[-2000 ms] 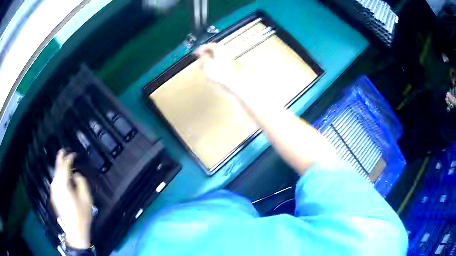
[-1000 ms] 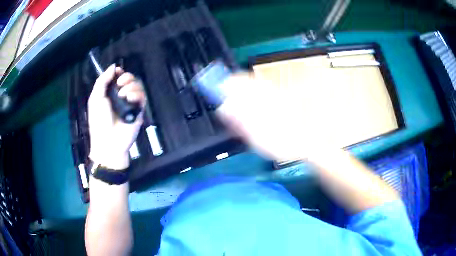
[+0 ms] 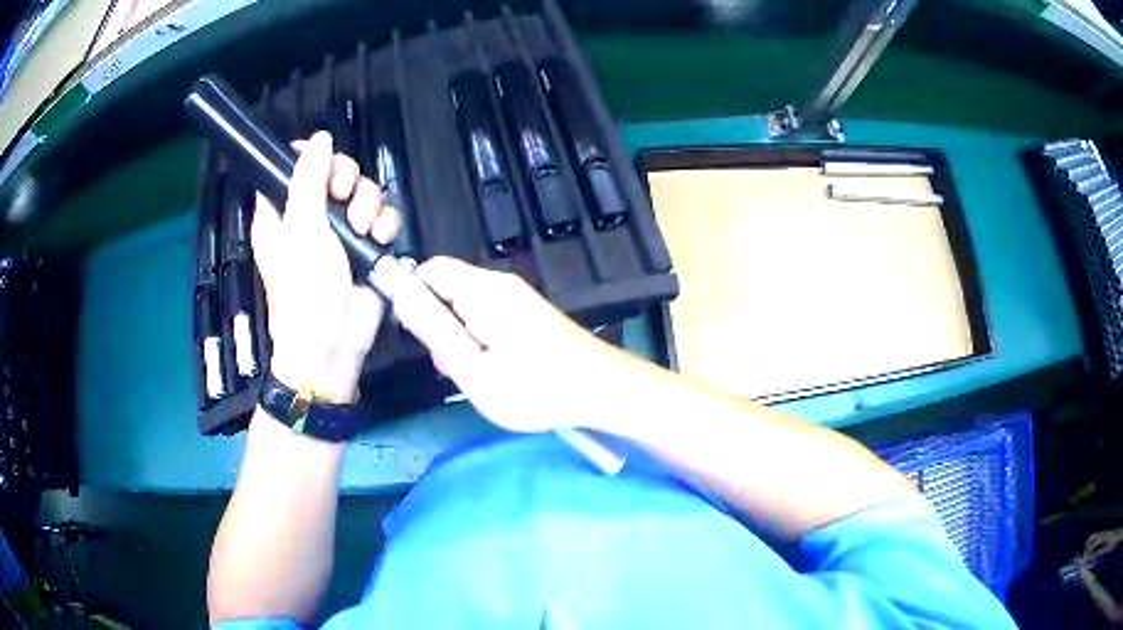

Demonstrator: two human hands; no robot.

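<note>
My left hand (image 3: 323,240) is closed around a glossy black tubular body (image 3: 240,133), which slants from upper left to lower right. My right hand (image 3: 474,332) is closed around a silver tube (image 3: 594,450), whose end sticks out below the palm. The tube's other end meets the lower end of the black body; how far it is inside is hidden by my fingers. The slotted black tray (image 3: 431,135) lies beneath my hands. Bare black bodies (image 3: 533,154) lie in its right slots, and pieces with silver-white ends (image 3: 243,345) lie in its left slots.
A shallow tub with a tan base (image 3: 800,277) is on the green bench at right, with silver tubes (image 3: 881,195) at its back. A metal bracket (image 3: 850,68) stands behind it. A blue crate (image 3: 979,492) is low right. Dark trays are at both edges.
My right hand has moved from the blurred reach over the tray's right side to meet my left hand at the black body. The body now points further up-left. The view has shifted slightly.
</note>
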